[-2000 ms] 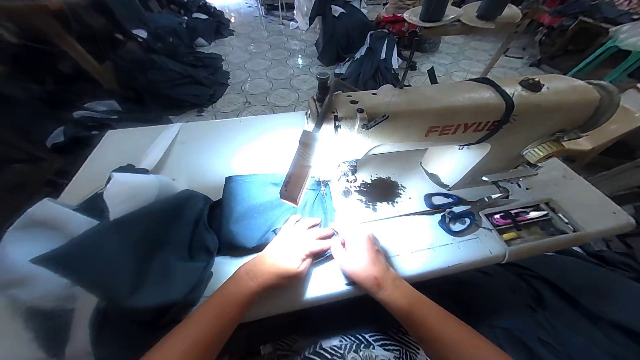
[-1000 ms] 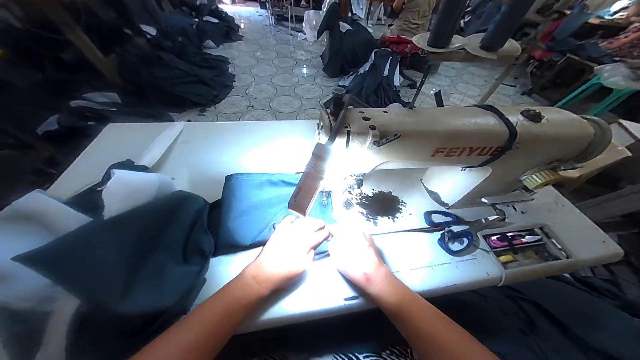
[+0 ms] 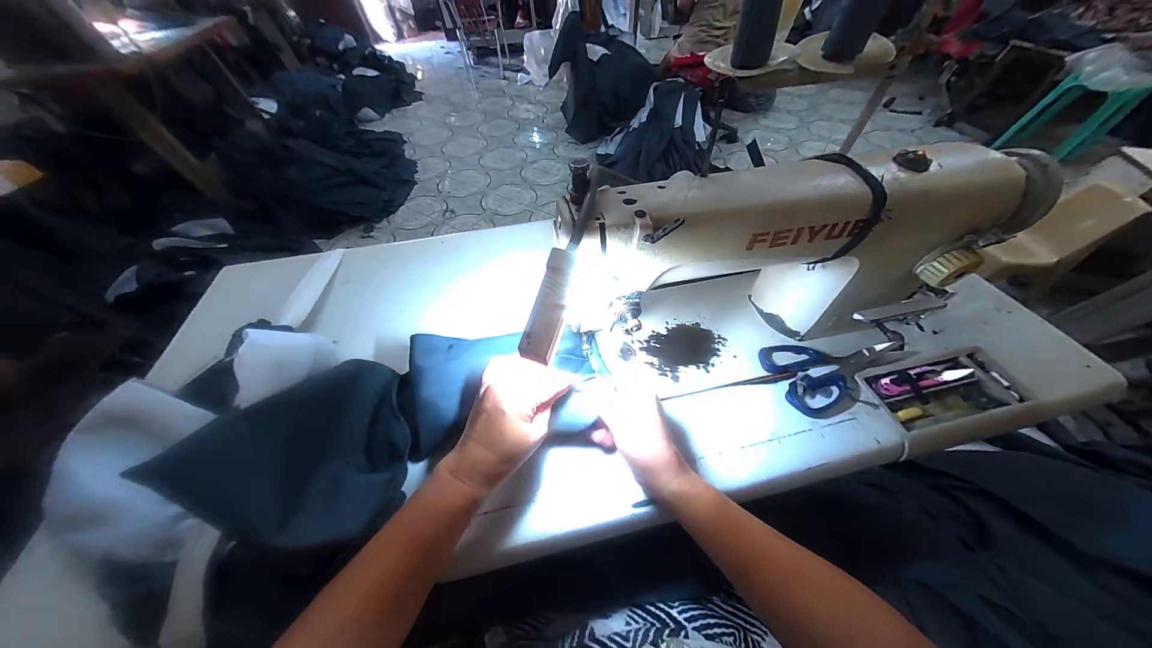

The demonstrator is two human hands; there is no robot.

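Observation:
A Feiyue sewing machine (image 3: 792,211) stands on a white table, its lamp glaring over the needle area. Dark blue-green fabric (image 3: 450,378) lies left of and under the needle area. My left hand (image 3: 513,414) pinches the near edge of this fabric, thumb against fingers. Close beside it, my right hand (image 3: 634,432) is at the fabric's right edge, its fingers washed out by glare, so its grip is unclear. A flat wooden piece (image 3: 546,310) hangs down in front of the machine's head, its lower end just above my left hand.
Blue-handled scissors (image 3: 819,373) lie right of my hands, near a recessed tray (image 3: 945,391) with small tools. Dark and white fabric (image 3: 288,459) is heaped over the table's left side. Thread cones (image 3: 756,36) stand behind the machine. Dark garments (image 3: 315,144) lie on the tiled floor.
Both hands have stayed close together by the needle area, with small shifts of the fingers. The fabric has kept nearly the same place.

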